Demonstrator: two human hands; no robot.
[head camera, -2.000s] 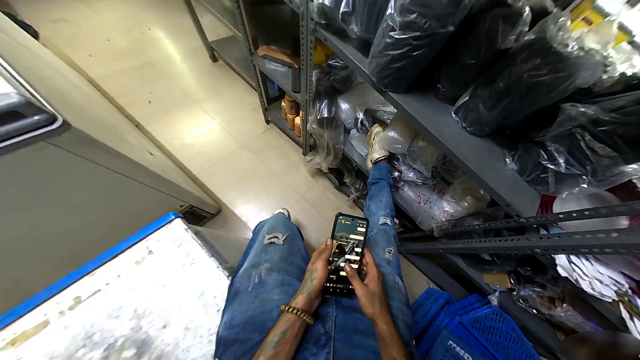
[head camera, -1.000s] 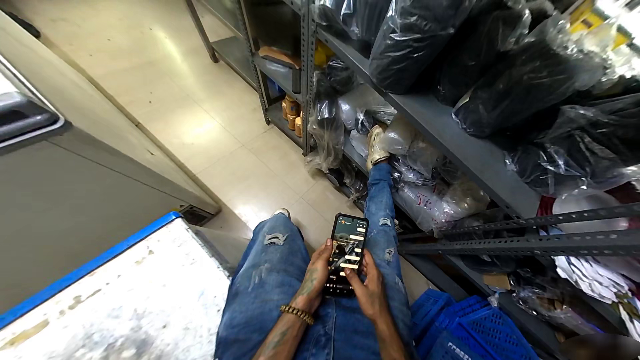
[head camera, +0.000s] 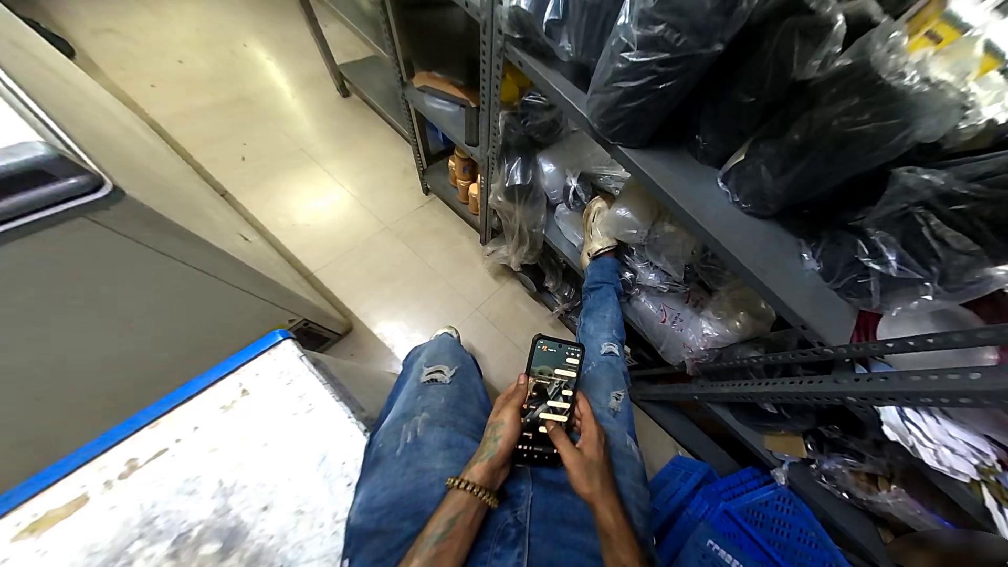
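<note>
A smartphone (head camera: 551, 394) with a lit screen stands tilted above my lap, between my thighs in ripped blue jeans (head camera: 425, 409). Along its left edge my left hand (head camera: 502, 429) grips it, with a beaded bracelet (head camera: 472, 490) on that wrist. My right hand (head camera: 581, 449) holds the lower right side, its thumb over the lower screen. Message-like bubbles show on the screen. One shoe (head camera: 598, 228) rests among plastic bags on a low shelf; the other shoe (head camera: 446, 332) is partly hidden beyond my left knee.
Grey metal shelving (head camera: 709, 213) on the right holds black items in clear plastic (head camera: 843, 118). Blue plastic crates (head camera: 748, 520) sit at the lower right. A worn white tabletop (head camera: 205, 465) with blue edging lies at the left, near a grey cabinet (head camera: 118, 315). Orange-brown containers (head camera: 463, 177) stand on a farther shelf.
</note>
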